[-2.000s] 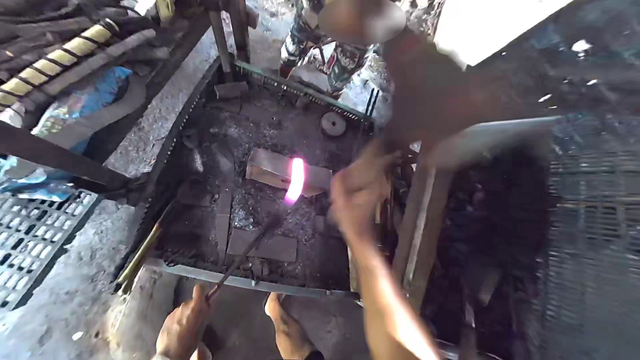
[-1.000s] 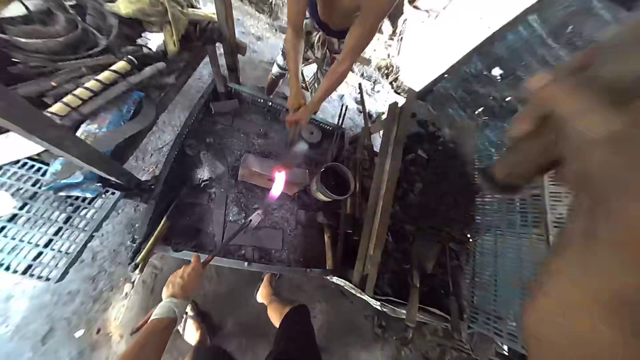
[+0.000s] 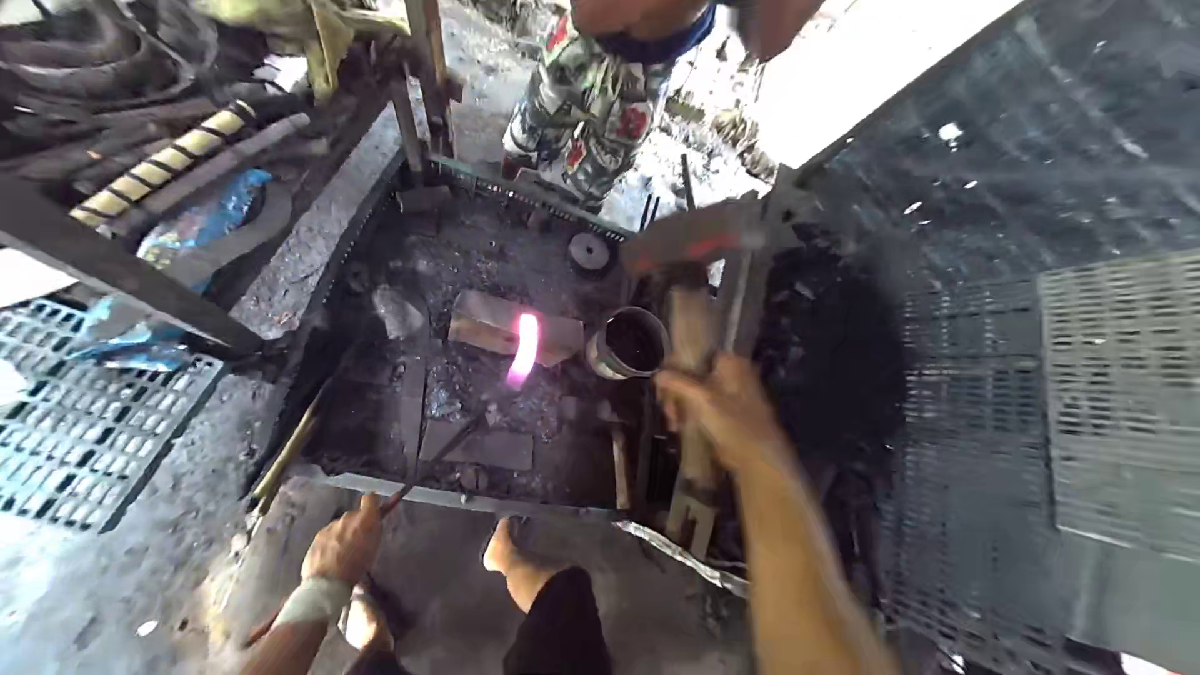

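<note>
My left hand [image 3: 345, 544], with a pale band at the wrist, is closed round the long dark handles of what look like tongs [image 3: 433, 461]. Beyond their far end a curved piece of glowing hot metal [image 3: 525, 349] lies over a steel anvil block [image 3: 478, 323]. My right hand [image 3: 708, 403] grips the wooden handle of a hammer [image 3: 694, 333], raised right of the block. The hammer's broad dark head [image 3: 689, 239] is blurred by motion. A round can [image 3: 630, 343] with dark contents stands between block and hammer.
A co-worker in patterned trousers [image 3: 586, 112] is at the far edge of the soot-covered tray [image 3: 562, 511]. A round disc [image 3: 589, 251] lies near its back right corner. Dark charcoal [image 3: 825, 356] lies to the right, a plastic grate [image 3: 94, 412] to the left. My feet are at the near edge.
My right arm, large and blurred at the far right one second ago, is now over the tray's right side with the hammer. The co-worker's hands, seen by the block then, are out of view there.
</note>
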